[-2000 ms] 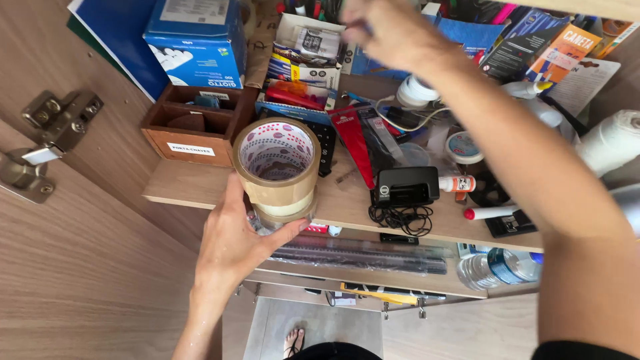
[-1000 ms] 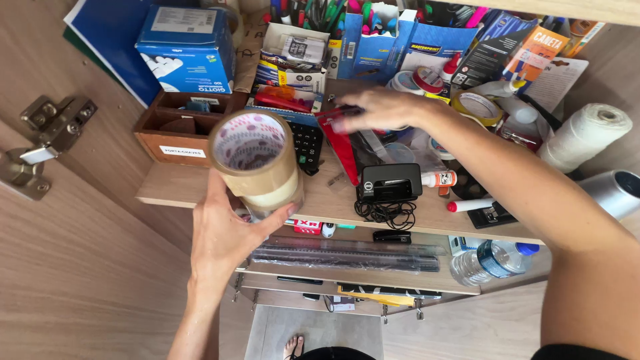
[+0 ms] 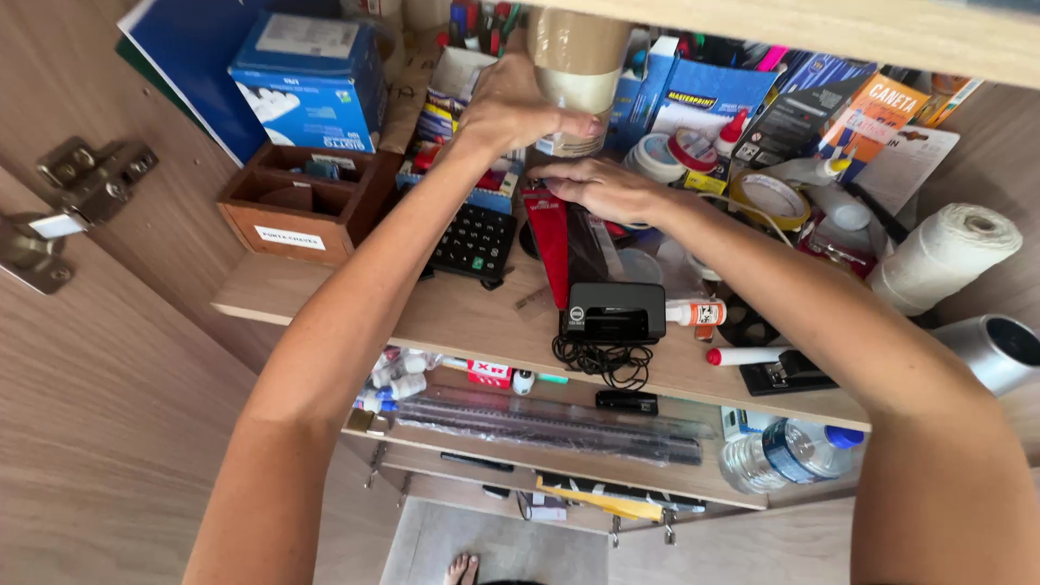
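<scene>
My left hand (image 3: 512,110) is around a stack of packing tape rolls (image 3: 575,81), brown above and pale below, at the back of the upper shelf. Just below the rolls, my right hand (image 3: 597,188) has its fingers at the top of a narrow red package (image 3: 548,244); whether it grips the package I cannot tell. A black calculator (image 3: 473,240) lies under my left forearm. Nearer the shelf edge stands a black hole punch (image 3: 615,311) with a coiled black cable (image 3: 603,361) in front. A glue stick (image 3: 696,312) touches its right side.
At left are a wooden divided box (image 3: 286,213) and a blue carton (image 3: 313,81). To the right lie a yellow tape roll (image 3: 769,200), a string spool (image 3: 946,256) and a stapler (image 3: 784,372). The cabinet's upper board (image 3: 812,32) overhangs the back. Below sits a plastic bottle (image 3: 784,457).
My left hand has carried the tape rolls from the shelf's front left to its back. My right hand has come down from the back of the shelf to the red package.
</scene>
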